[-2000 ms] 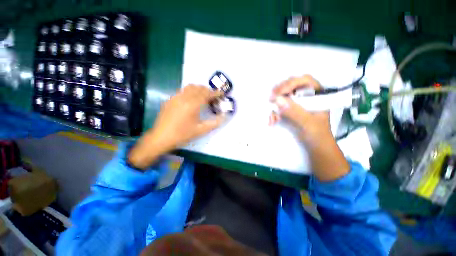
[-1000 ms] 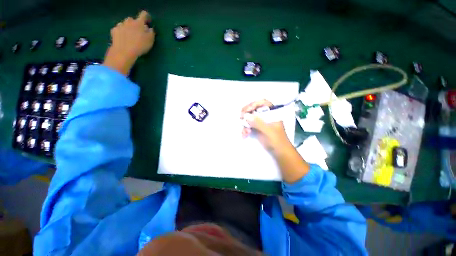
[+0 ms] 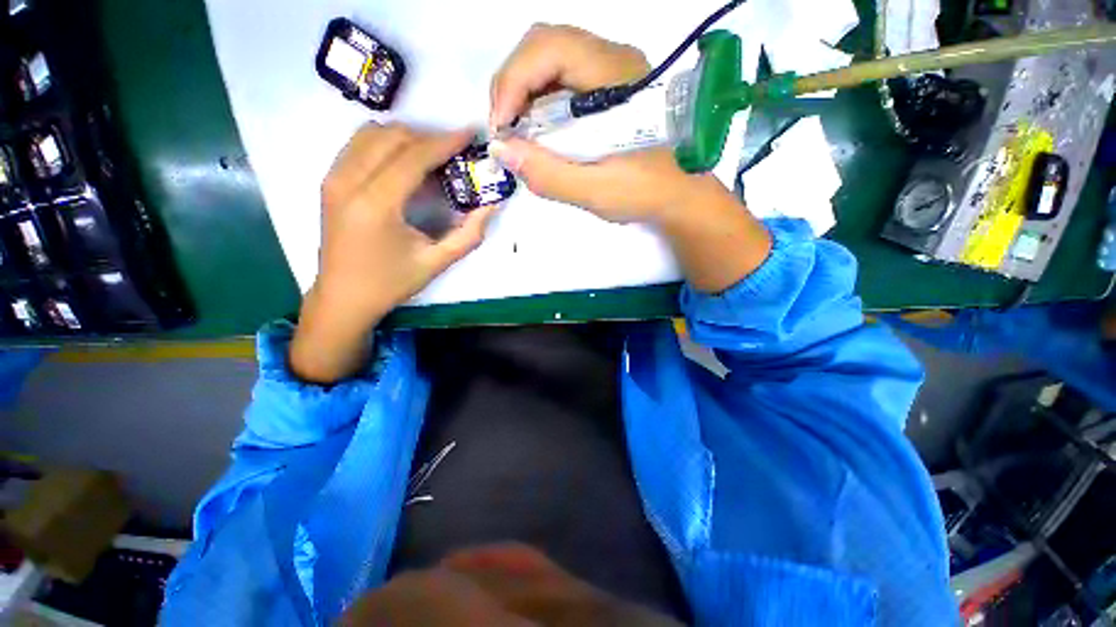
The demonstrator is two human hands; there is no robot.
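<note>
My left hand holds a black watch housing between thumb and fingers over the white paper sheet. Pale and gold parts show inside the housing. My right hand holds the dispensing syringe like a pen, its front end at the housing's upper edge. The needle tip is hidden by fingers. The green adapter sits at the syringe's rear, and a black cable lies along it. A second watch housing lies on the sheet at the upper left.
A black blister tray with housings is at the left. A tan hose runs right from the adapter. White paper scraps lie right of the sheet. The grey dispenser box, with gauge and a black item on top, is at the right.
My left hand has come back from the far left of the bench and now holds a housing at the syringe. The view has moved closer over the sheet.
</note>
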